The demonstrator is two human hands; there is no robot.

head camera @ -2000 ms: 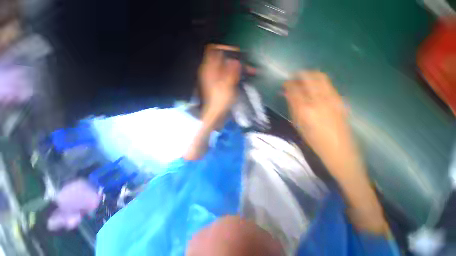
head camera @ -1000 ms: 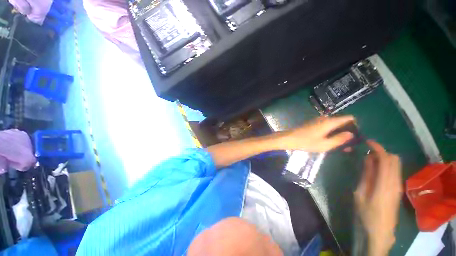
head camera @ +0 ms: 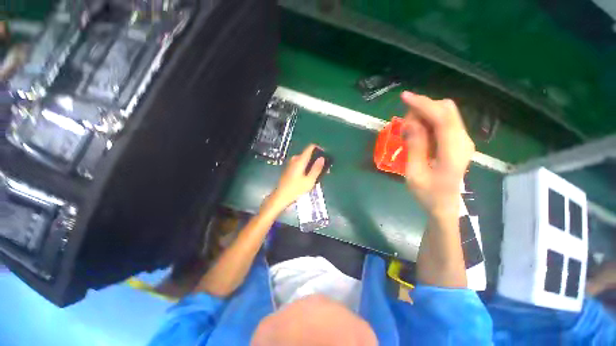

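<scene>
My left hand (head camera: 297,178) is over the green bench mat (head camera: 351,203) and pinches a small black part (head camera: 316,161) between thumb and fingers. A pale, shiny phone body (head camera: 312,208) lies just below that hand at the bench's near edge. A phone assembly (head camera: 275,130) with a dark middle lies flat beyond my left hand. My right hand (head camera: 438,152) is raised in front of the red bin (head camera: 390,147), fingers curled and apart; I see nothing in it. It hides part of the bin. A thin pale strip lies in the bin.
A large black tray (head camera: 155,149) with phone bodies (head camera: 111,67) in it fills the left. White sheets with black rectangles (head camera: 475,253) lie right of my right forearm. A white box (head camera: 523,236) stands at right. A pale rail (head camera: 331,108) and another dark device (head camera: 379,84) lie beyond.
The view has swung right, bringing the white box into sight. My right hand has lifted away from my left hand to the red bin. My left hand still holds the black part.
</scene>
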